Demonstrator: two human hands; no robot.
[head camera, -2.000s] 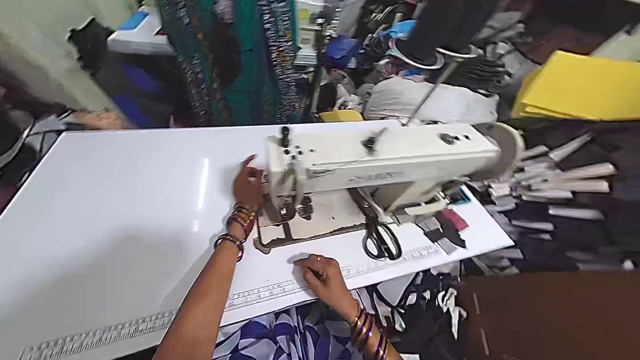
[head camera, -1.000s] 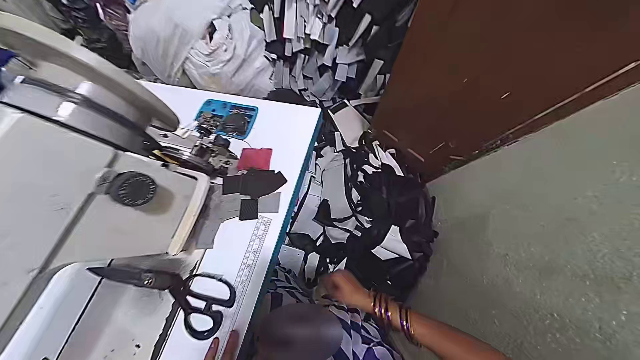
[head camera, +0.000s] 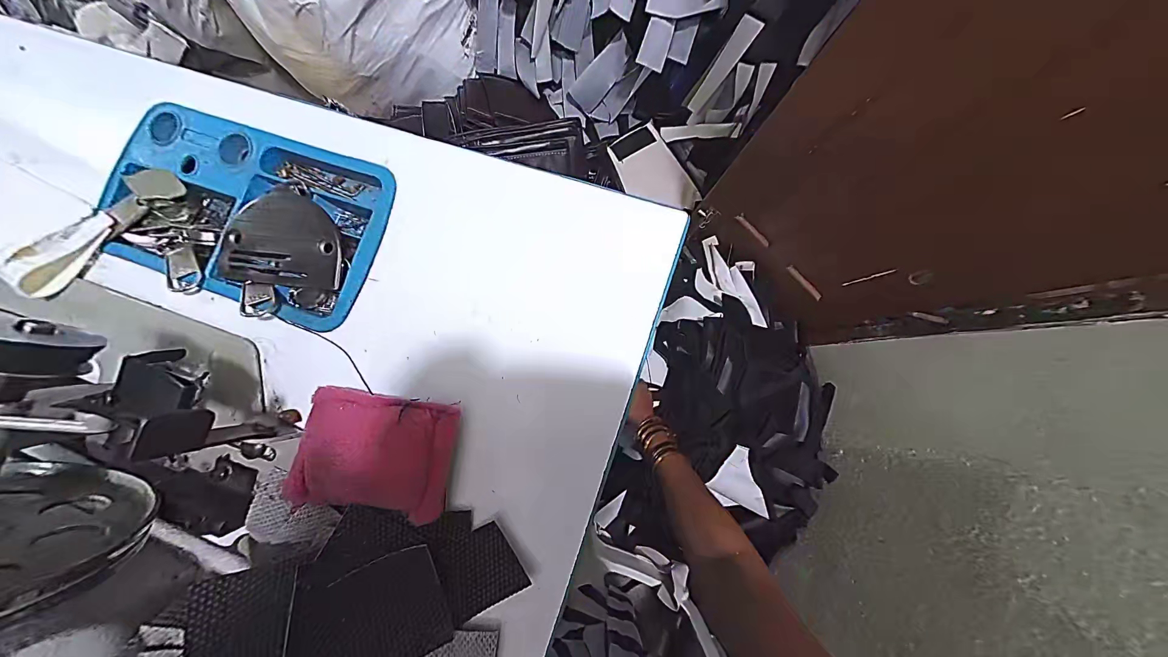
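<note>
My right hand (head camera: 641, 407), with bangles at the wrist, reaches down at the right edge of the white sewing table (head camera: 511, 274). The table edge hides its fingers, so what it touches cannot be told. Around it lies a heap of black and white fabric scraps (head camera: 739, 392). My left hand is out of view. On the table a pink cloth pad (head camera: 379, 452) lies beside dark textured fabric pieces (head camera: 374, 602). A blue plastic tray (head camera: 383, 210) holds metal sewing-machine parts, among them a slotted metal plate (head camera: 281, 242).
Parts of the sewing machine (head camera: 55, 529) fill the lower left. A brown panel (head camera: 949, 155) stands at the upper right above the grey floor (head camera: 995, 484). Beyond the table's far edge are a white sack (head camera: 365, 46), dark stacked pieces (head camera: 529, 137) and pale strips (head camera: 602, 73).
The view has swung right and come closer to the table's corner. My right hand has gone from near my lap to beside the table edge. My left hand has left the view.
</note>
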